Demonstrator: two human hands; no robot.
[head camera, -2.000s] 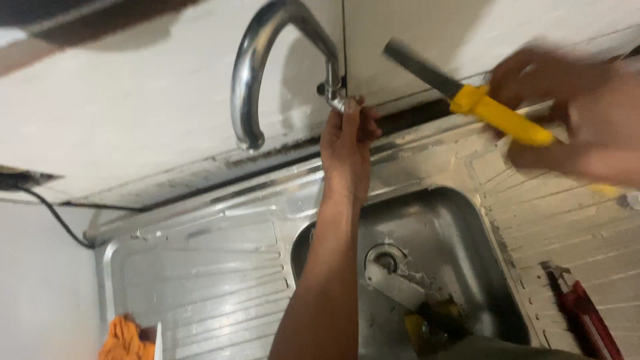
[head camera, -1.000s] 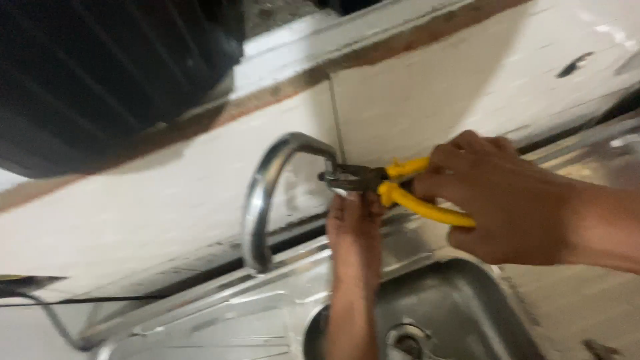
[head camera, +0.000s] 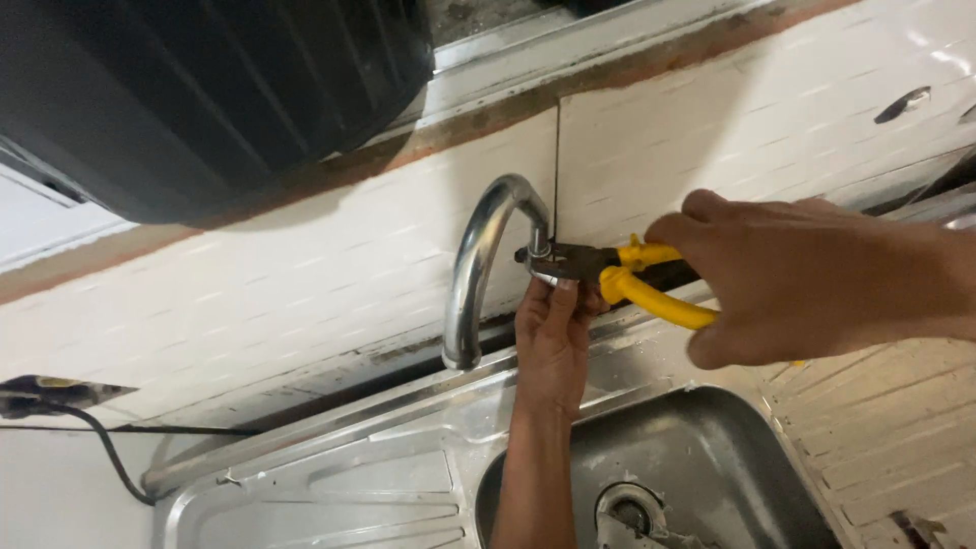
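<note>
A chrome gooseneck faucet spout (head camera: 482, 263) curves out from the tiled wall above the sink. Its base meets a small metal fitting (head camera: 540, 263) at the wall. My left hand (head camera: 555, 335) grips the lower part of that fitting from below, fingers partly hidden behind it. From the right, my right hand (head camera: 808, 278) holds yellow-handled combination pliers (head camera: 659, 297), the handles spread apart. The dark jaws of the pliers lie around the fitting just below the spout's end; how firmly they bite cannot be seen.
Below is a stainless steel sink basin (head camera: 686, 457) with a drain (head camera: 631, 507) and a pale object beside it. A ridged drainboard (head camera: 381, 473) lies to the left. A large black ribbed container (head camera: 229, 99) stands at the upper left. A black cable (head camera: 107, 442) hangs at far left.
The pliers, earlier held away at the right with the handles together, have come over to the fitting and their handles have spread. My left hand has stayed at the fitting. The view has tilted up.
</note>
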